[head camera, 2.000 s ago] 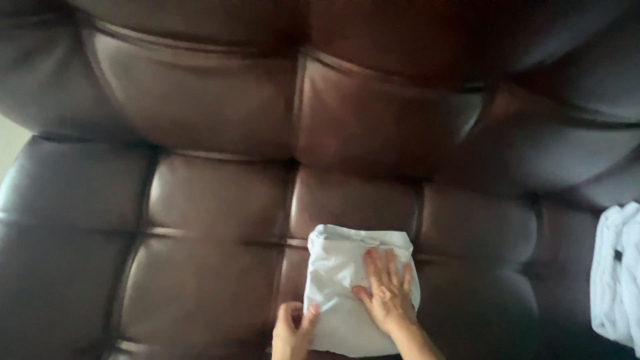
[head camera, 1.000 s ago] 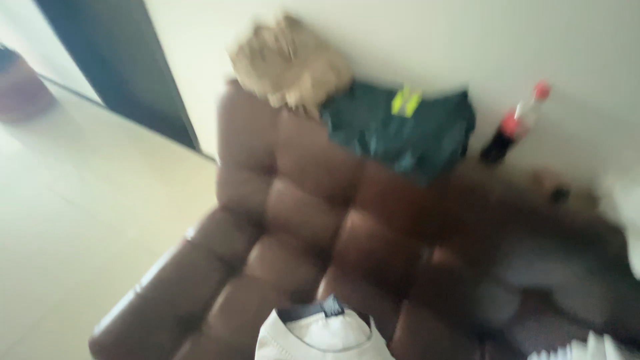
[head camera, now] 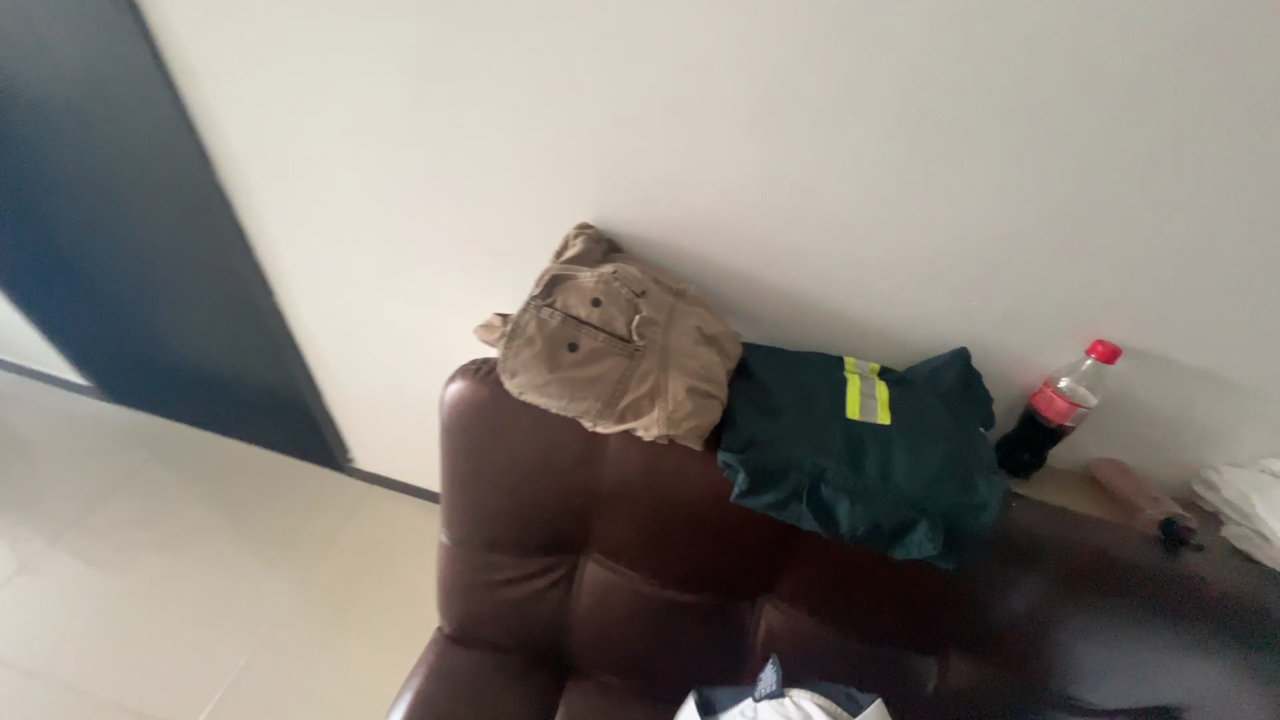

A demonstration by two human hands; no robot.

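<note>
Neither of my hands shows in the head view now. At the bottom edge appears the neckline of a white garment (head camera: 800,704) with a dark inner collar and a small tag; the rest of it is cut off by the frame. Khaki cloth clothing with buttons (head camera: 620,350) lies over the top of the sofa's backrest. Against its right side rests a dark green garment (head camera: 870,460) with a yellow and silver reflective strip.
The brown tufted leather sofa (head camera: 660,530) stands by a pale wall (head camera: 800,150). Behind it are a red-capped cola bottle (head camera: 1060,410), a pinkish-brown object (head camera: 1135,492) and white cloth (head camera: 1245,505). A dark door panel (head camera: 130,230) is at left, above a tiled floor (head camera: 200,560).
Both hands, earlier on a folded white cloth on the sofa, have left the view. The view has swung up to the backrest and wall. The white garment's neckline sits lower in the frame than one second ago.
</note>
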